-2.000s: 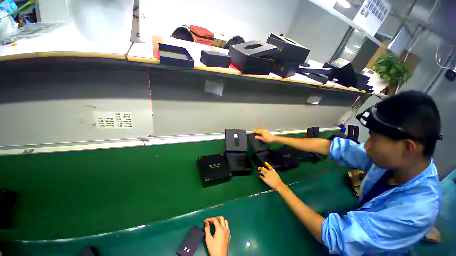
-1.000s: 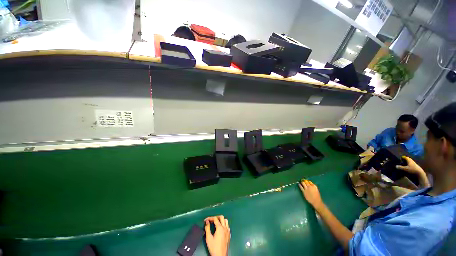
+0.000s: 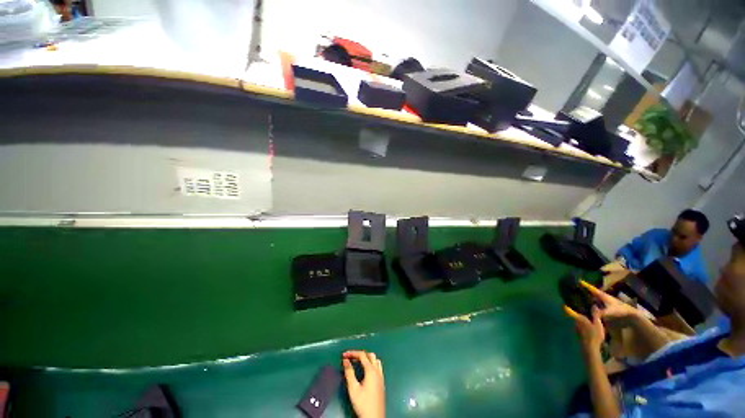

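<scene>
My right hand (image 3: 365,382) is at the bottom centre, resting on the green bench (image 3: 457,359), fingers curved with a gap to the thumb and nothing visible in it. Just left of it lies a small flat black piece (image 3: 321,391) with a tiny pale mark, not held. My left hand is not in view. A dark object (image 3: 155,403), cut off by the bottom edge, is at the lower left. Further back, a closed black gift box (image 3: 319,281) with gold lettering stands beside an open one (image 3: 365,271); more open and closed boxes are to their right.
A co-worker at the right handles a dark item (image 3: 578,295) near brown cartons (image 3: 645,335). Another person (image 3: 682,245) is behind. A shelf edge (image 3: 163,77) above holds black boxes (image 3: 445,94) and a red item. A dark red edge (image 3: 4,400) shows at lower left.
The co-worker has drawn back from the boxes to the cartons and now holds a dark item. The view has shifted slightly. More of the dark object at lower left shows. My right hand keeps its pose.
</scene>
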